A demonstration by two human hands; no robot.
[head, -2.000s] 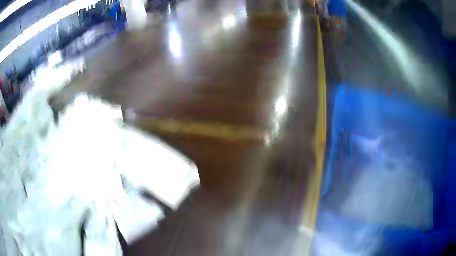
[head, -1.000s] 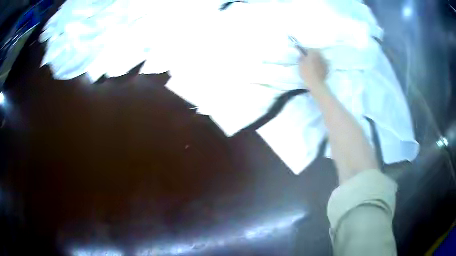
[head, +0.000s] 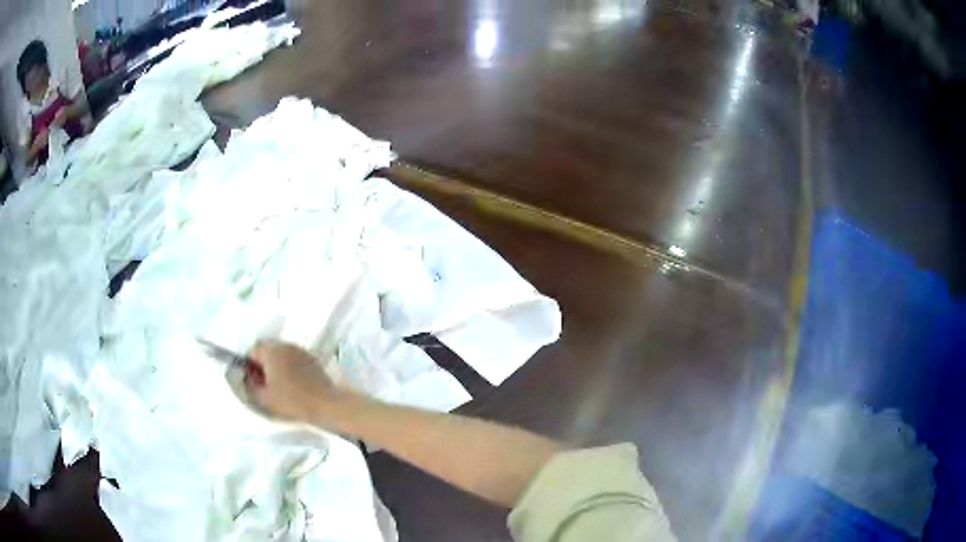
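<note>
White garments point(head: 297, 233) lie heaped on the glossy dark-brown table point(head: 551, 116), filling the left and middle of the view. A squared white sleeve or panel point(head: 455, 275) sticks out to the right. My right hand point(head: 286, 383) is over the near part of the cloth, closed around thread snips point(head: 225, 353). The slim dark blades point left, and a dark-red bit shows at the fingers. Whether the blades touch the cloth cannot be told. My left hand is not in view.
A yellow strip point(head: 530, 216) crosses the table, and another runs along its right edge point(head: 802, 265). A blue bin or lining point(head: 879, 286) with white cloth point(head: 869, 461) inside stands at the right. A person point(head: 48, 106) is at the far left.
The view has swung from a second ago, bringing the far table, yellow strips and blue bin back into sight. My right hand, still holding the snips, now shows lower left over the cloth.
</note>
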